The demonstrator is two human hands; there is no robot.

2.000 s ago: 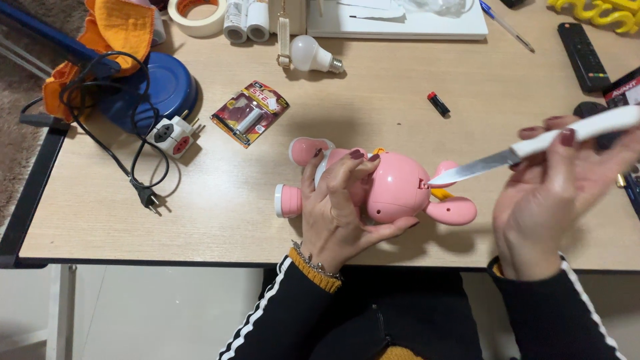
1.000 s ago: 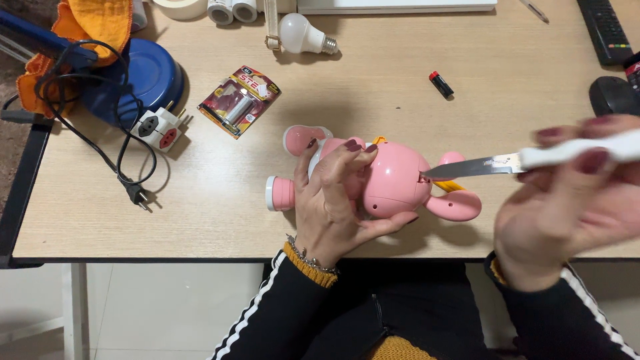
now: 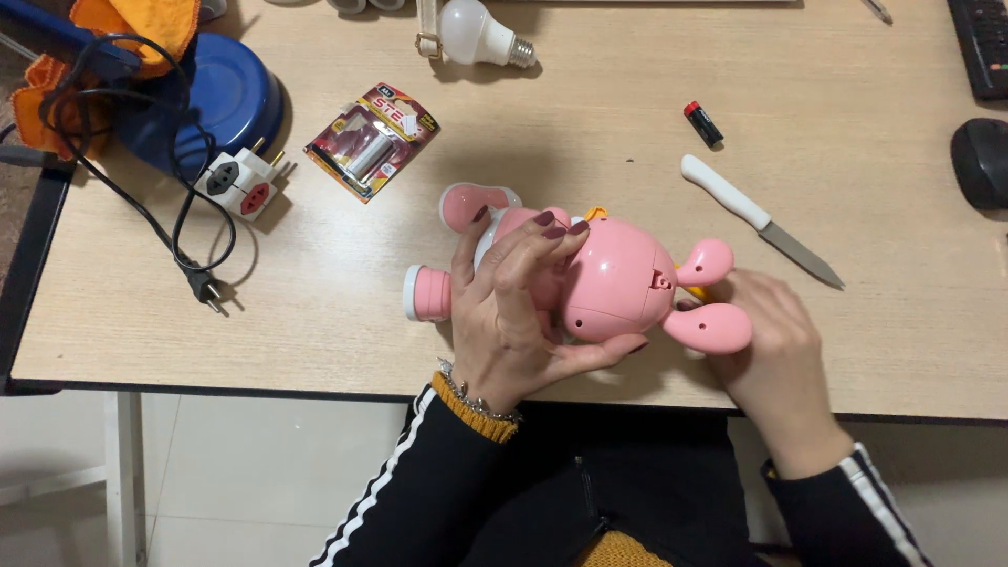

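Note:
A pink plastic toy with long ears [image 3: 618, 276] lies on its front or side across the table, head to the right. My left hand [image 3: 516, 315] grips its body, thumb against the head. At the ear end is my right hand [image 3: 768, 339], its fingers partly hidden behind the ears and a yellow part; whether they grip it is unclear. A small reddish recess [image 3: 660, 280] shows in the head between the ears. The white-handled knife [image 3: 764, 220] rests on the table beyond my right hand, its blade pointing to the lower right. Above it lies a black and red battery [image 3: 703, 124].
A battery blister pack [image 3: 373, 143] lies left of centre, near a light bulb [image 3: 480, 35]. At the left are a blue lamp base [image 3: 228, 98], a black cord [image 3: 142, 206] and a white plug adapter [image 3: 239, 183]. A black mouse [image 3: 980, 164] and remote control [image 3: 984, 47] sit at the right.
The knife, earlier held in my right hand with its tip at the toy's head, now lies on the table. My right hand has moved left to the toy's ears.

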